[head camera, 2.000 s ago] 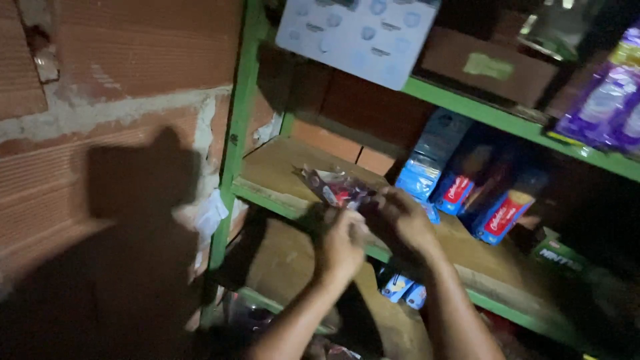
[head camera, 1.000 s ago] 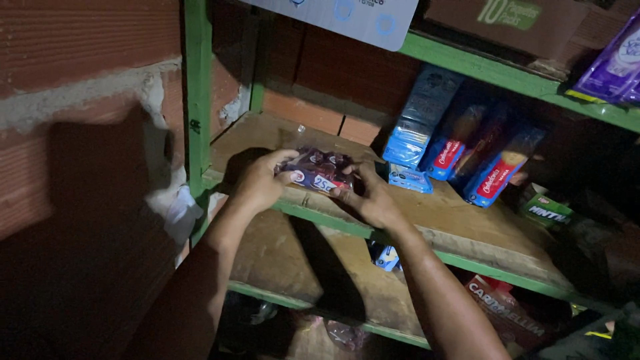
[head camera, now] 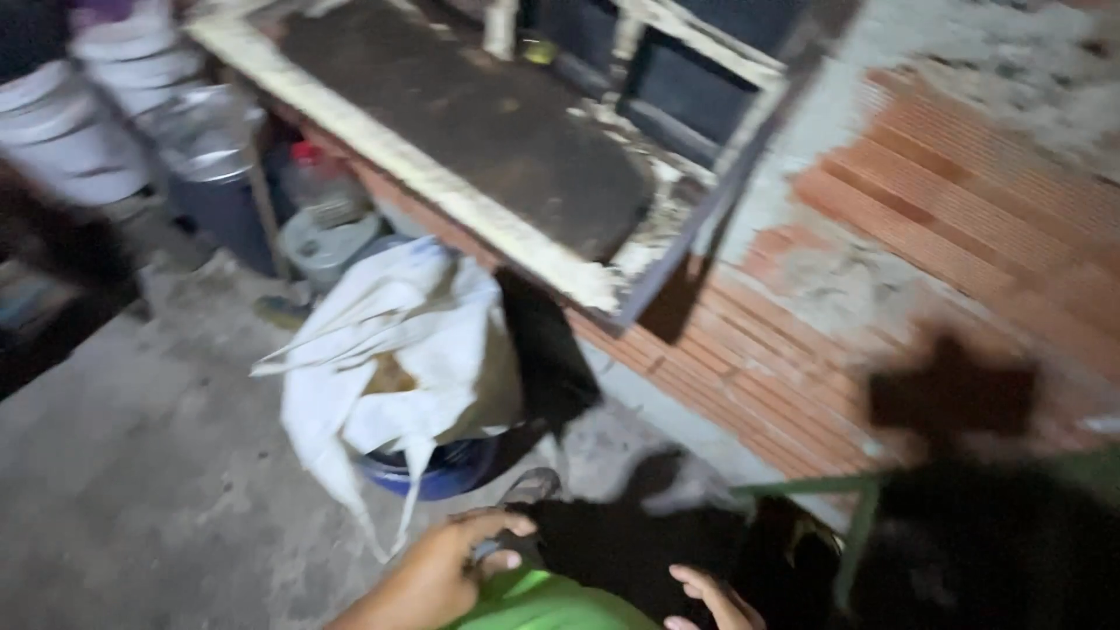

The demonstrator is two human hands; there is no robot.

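Note:
At the bottom of the head view, my left hand (head camera: 455, 560) is beside the green shirt (head camera: 551, 604), fingers apart and holding nothing. My right hand (head camera: 713, 604) shows only partly at the lower edge, its fingers spread and nothing visible between them. Just beyond my left hand, a white woven sack (head camera: 429, 341) with loose straps stands in or on a blue tub (head camera: 429, 472). A shoe (head camera: 534, 486) shows between the tub and my hands. The view is blurred.
White plastic buckets (head camera: 79, 140), a dark bin (head camera: 214, 192) and a red-capped plastic jug (head camera: 328, 188) stand at upper left. A window ledge (head camera: 420, 166) juts from the brick wall (head camera: 787, 367). A green metal frame (head camera: 853, 525) is at lower right. Concrete floor (head camera: 157, 472) lies left.
The view has swung from the green shelf to the floor and window. My hands, earlier on a purple-and-red package on the shelf, are now away from it and apart.

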